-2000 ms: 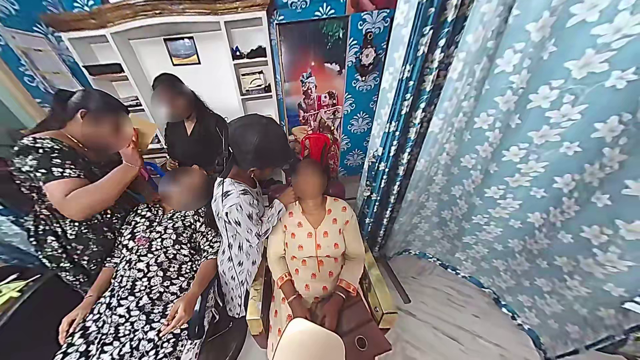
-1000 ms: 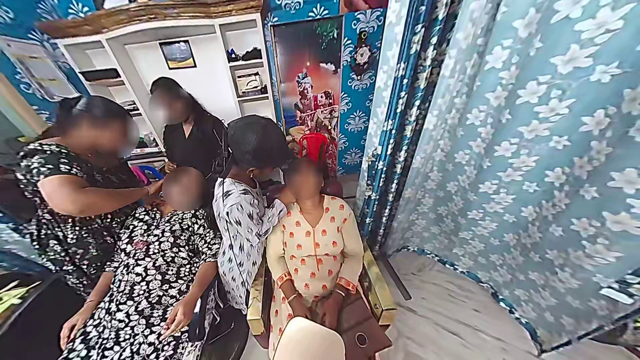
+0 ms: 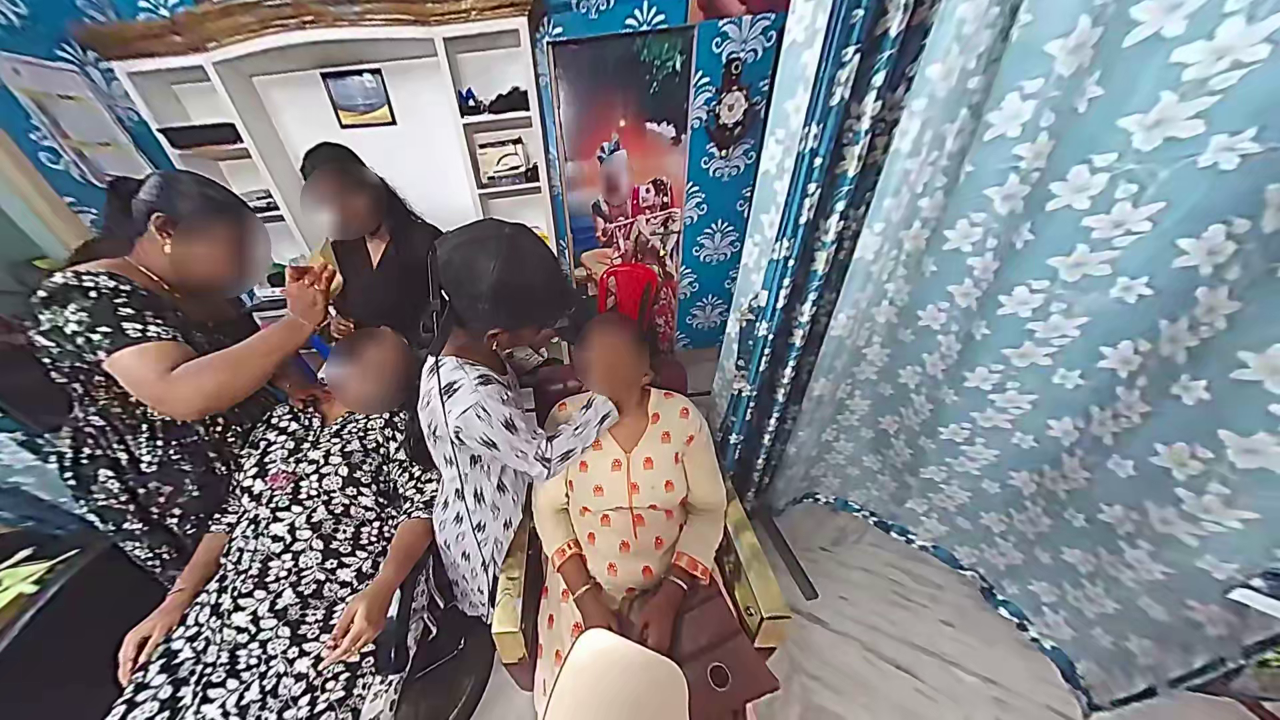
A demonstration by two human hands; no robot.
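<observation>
Neither my left hand nor my right hand is in view. A seated person in a cream printed dress (image 3: 630,500) leans back in an armchair (image 3: 755,570), hands together by a brown bag (image 3: 715,655). Beside them bends a person in a black cap (image 3: 503,275), whose hands are at the seated person's head, largely hidden. At the left, a person in a black floral dress reclines (image 3: 330,500). Over them stands another person (image 3: 190,380) with one hand raised, holding a small pale item that I cannot identify. A person in black (image 3: 385,275) stands behind.
A smooth beige rounded object (image 3: 617,680) rises at the bottom edge; its kind is unclear. Floral curtains (image 3: 1080,330) hang at the right above a pale floor (image 3: 900,610). White shelves (image 3: 490,50), a wall clock (image 3: 733,105) and a red chair (image 3: 630,290) are behind the people.
The left standing person's hand was lower, near the reclining person's head, one second ago; it is now raised with the pale item. The two seated people keep nearly the same pose.
</observation>
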